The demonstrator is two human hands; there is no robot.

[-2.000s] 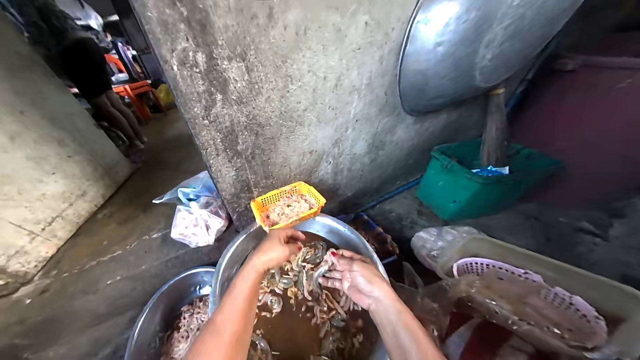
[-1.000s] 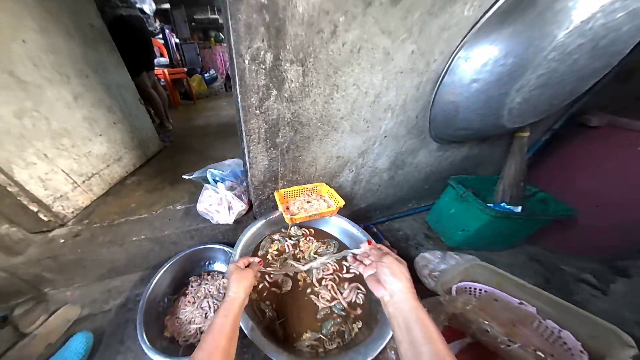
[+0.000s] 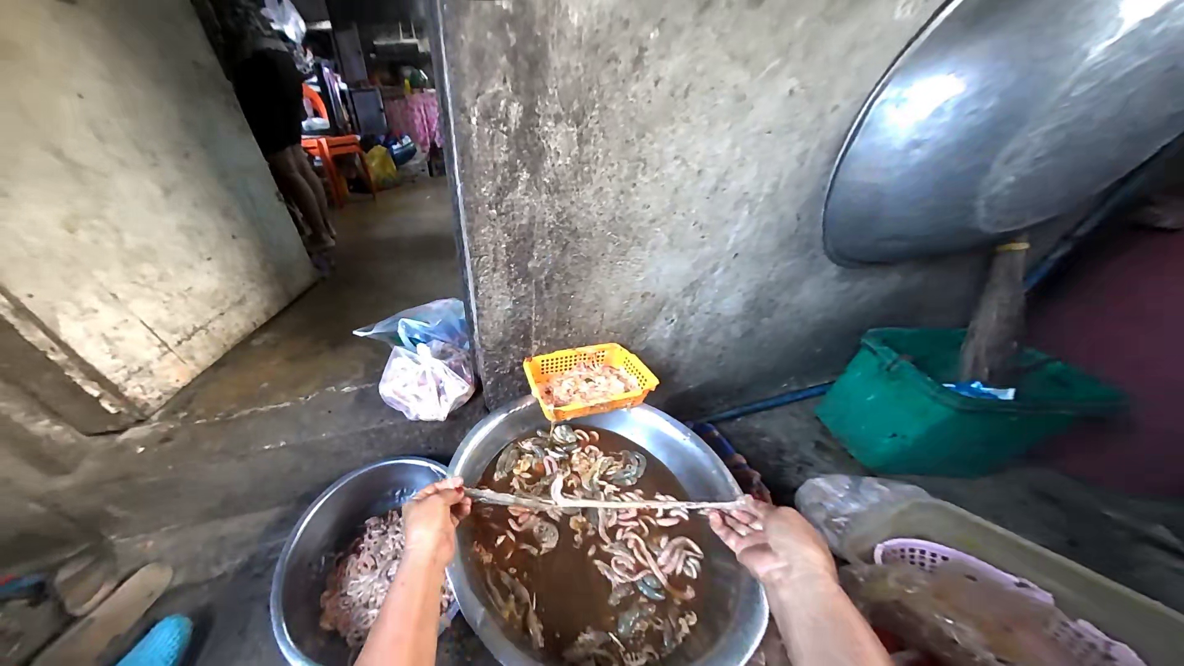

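Note:
A long pale strand, perhaps intestine (image 3: 601, 504), is stretched level above a large metal basin (image 3: 751, 601). My left hand (image 3: 435, 518) pinches its left end over the basin's left rim. At the right rim my right hand (image 3: 768, 532) grips the other end, palm partly up. Brown liquid with many curled pieces of what looks like intestine (image 3: 638, 546) fills the basin. To the left, a smaller metal bowl (image 3: 291, 555) holds a heap of similar pale pieces, partly hidden by my left forearm. A yellow plastic basket (image 3: 592, 375) with pale scraps rests at the basin's far rim.
Plastic bags (image 3: 427, 379) lie by the wall's corner. On the right stand a green plastic tub (image 3: 888, 407) with a broom (image 3: 997, 305), and a long container (image 3: 1017, 546) with a pink basket (image 3: 934, 555). A large metal pan (image 3: 934, 157) leans against the wall. A person (image 3: 277, 120) stands beyond the doorway.
Two seconds ago both hands were among the pieces in the basin; one second ago they held a sagging strand above it. Now the strand is pulled straight, with the hands at either rim.

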